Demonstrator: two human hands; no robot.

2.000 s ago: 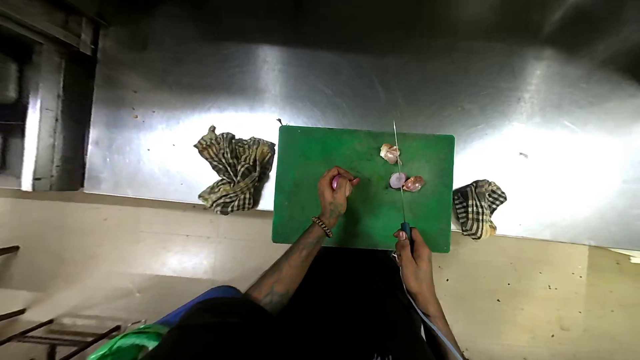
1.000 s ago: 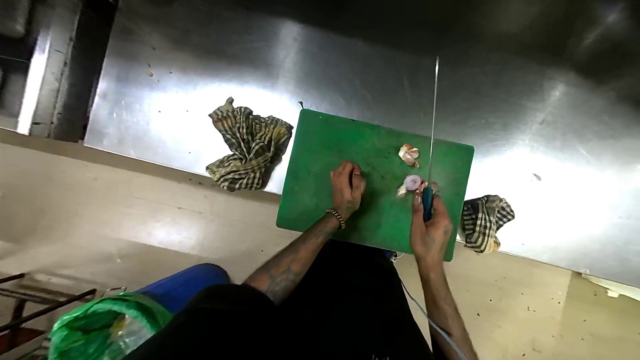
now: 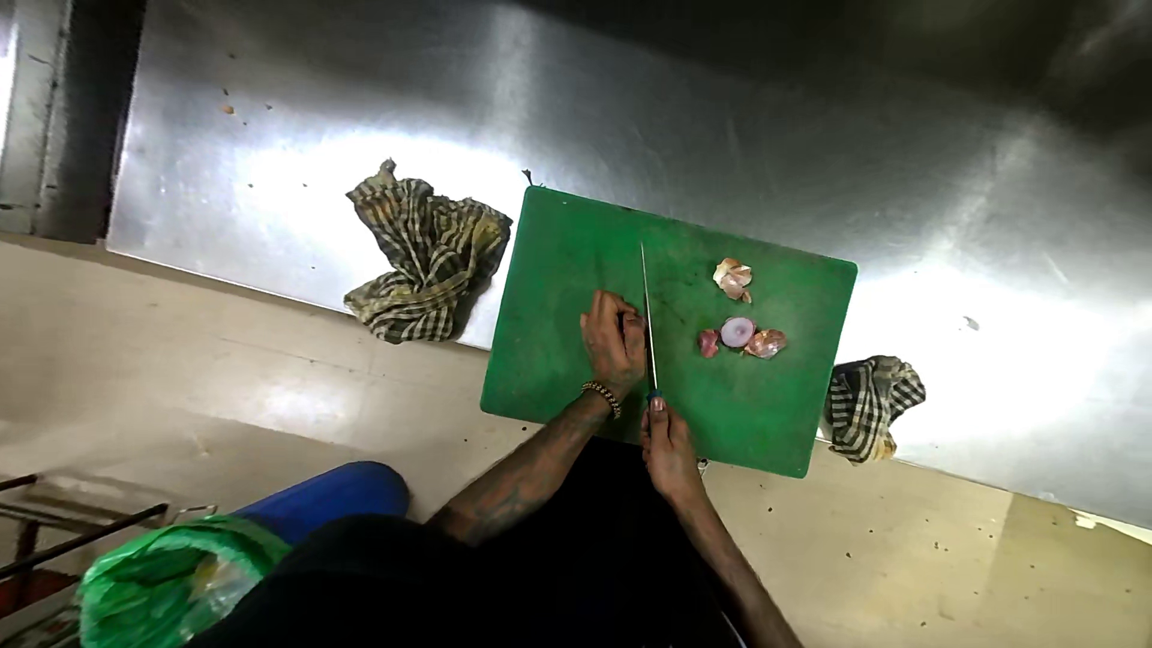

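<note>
On the green cutting board (image 3: 576, 243) my left hand (image 3: 616, 342) rests with its fingers curled down; a small dark bit shows at the fingertips, but what lies under them is hidden. My right hand (image 3: 668, 445) grips the handle of a long kitchen knife (image 3: 650, 315). The blade points away from me, its side close beside the left fingertips. Right of the knife lies a cut onion piece (image 3: 738, 332), pale purple face up, between a small reddish piece (image 3: 708, 343) and reddish onion skin (image 3: 767, 343). Farther up is more papery skin (image 3: 733, 278).
A crumpled checked cloth (image 3: 432, 261) lies left of the board on the steel counter (image 3: 675, 108); another checked cloth (image 3: 873, 405) is at the right, by the counter's edge. Below left stand a green bag-lined bin (image 3: 117, 585) and a blue cylindrical container (image 3: 333, 495).
The knife in my right hand has moved left, from beside the onion pieces to my left fingertips. The small reddish piece now shows left of the cut onion piece.
</note>
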